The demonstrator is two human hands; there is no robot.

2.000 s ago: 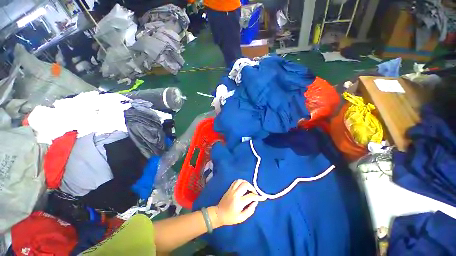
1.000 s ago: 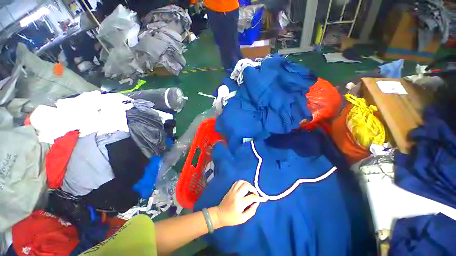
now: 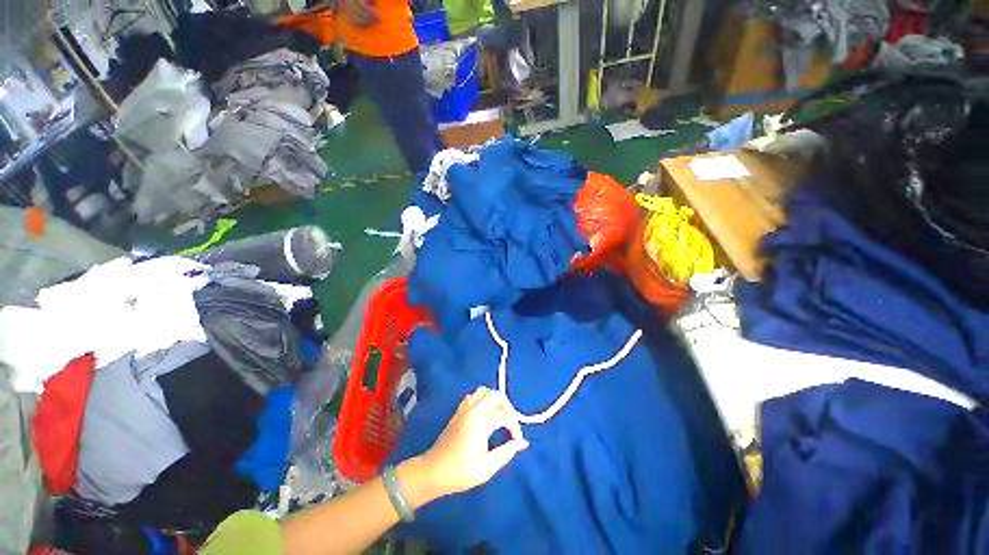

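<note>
A blue garment piece (image 3: pixel 586 455) lies spread in front of me, with a curved white piping line (image 3: pixel 559 401) on it. My left hand (image 3: pixel 474 436) comes from the lower left, with a band on the wrist. Its thumb and fingertips are pinched on the garment at the low point of the piping. A plain heap of the same blue cloth (image 3: pixel 493 222) lies behind the piece. My right hand is not in view.
A red plastic basket (image 3: pixel 358 407) stands left of the garment. An orange-red bag, yellow bag (image 3: pixel 678 241) and carton (image 3: pixel 727 206) are at the right back. Navy pieces (image 3: pixel 868 466) lie on the white table at right. Mixed garments lie left. A person in orange stands behind.
The view has turned to the right, so things sit further left and more navy cloth and black plastic shows. My left hand remains pinched at the piping.
</note>
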